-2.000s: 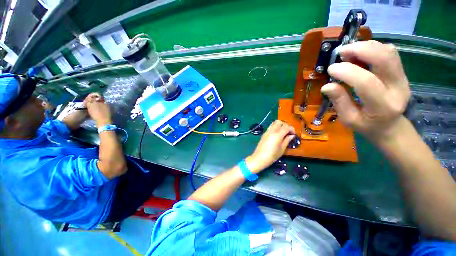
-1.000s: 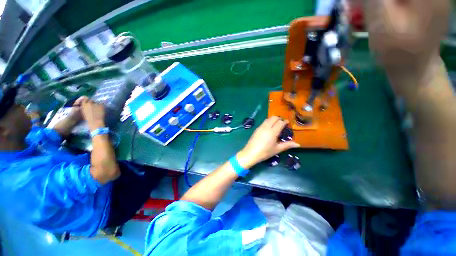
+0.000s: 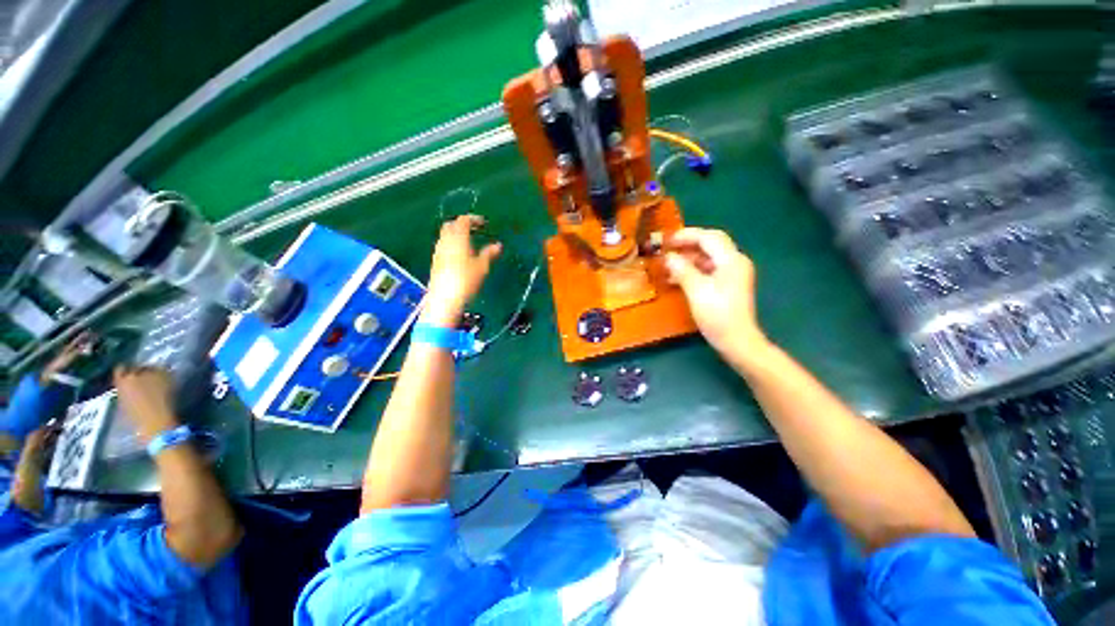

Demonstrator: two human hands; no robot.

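The orange hand press (image 3: pixel 618 294) stands in front of me, with its dark ram (image 3: pixel 599 184) above the raised nest (image 3: pixel 615 251). A black disc (image 3: pixel 596 325) lies on the front left of its base. My right hand (image 3: pixel 713 284) is at the right side of the nest, fingertips close together; I cannot tell if they hold anything. My left hand (image 3: pixel 457 272) is over the bench left of the press, fingers apart, with nothing visible in it. Two discs (image 3: pixel 588 390) (image 3: pixel 631 384) lie on the bench in front of the base. More small discs (image 3: pixel 522 323) lie near my left wrist.
The blue control box (image 3: pixel 320 336) with a clear cylinder (image 3: pixel 214 263) is at left. Stacked clear trays (image 3: pixel 954 232) stand at right, with a lower parts tray (image 3: pixel 1039 483) below them. Thin tubing (image 3: pixel 679 144) runs behind the press. A neighbouring worker's arm (image 3: pixel 183 483) is at far left.
The view has swung right, bringing the trays in. My right hand has come down from the press top to the nest. My left hand has left the disc at the base and moved left.
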